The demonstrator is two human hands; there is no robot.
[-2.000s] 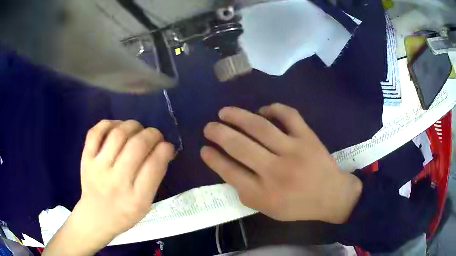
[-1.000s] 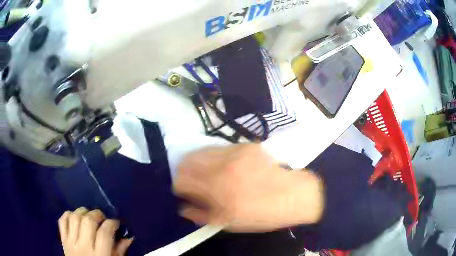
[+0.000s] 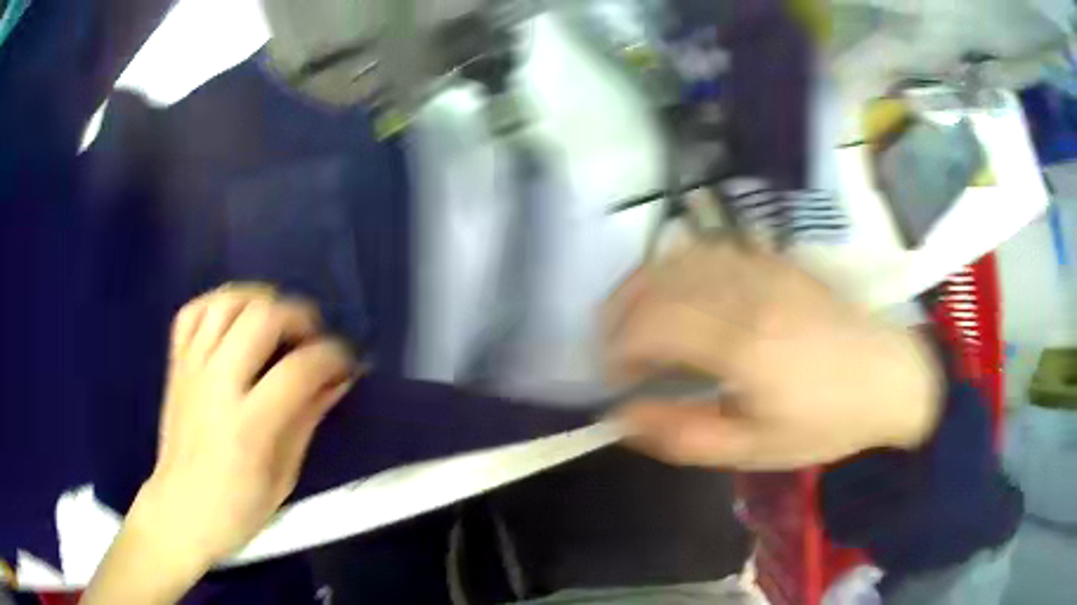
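Observation:
The navy garment panel (image 3: 224, 177) covers the left side of the table. A faint pocket-like outline shows on it. My left hand (image 3: 254, 378) is on the panel, fingers curled, thumb and forefinger pinching cloth. My right hand (image 3: 768, 355) is blurred, right of centre. It is closed around a small grey tool (image 3: 679, 388), perhaps thread snips, pointing left over the cloth by the table's front edge. The machine head (image 3: 390, 47) is at the top, right of the panel.
Black shear-like handles (image 3: 685, 213) lie behind my right hand, beside striped trim (image 3: 791, 210). A phone (image 3: 927, 177) lies at the back right. A red basket (image 3: 974, 319) stands at the right. The table's pale front edge (image 3: 437, 485) curves below the cloth.
The view has shifted. The panel has come out from under the machine head to the left. My right hand went right from the cloth and now holds a small grey tool.

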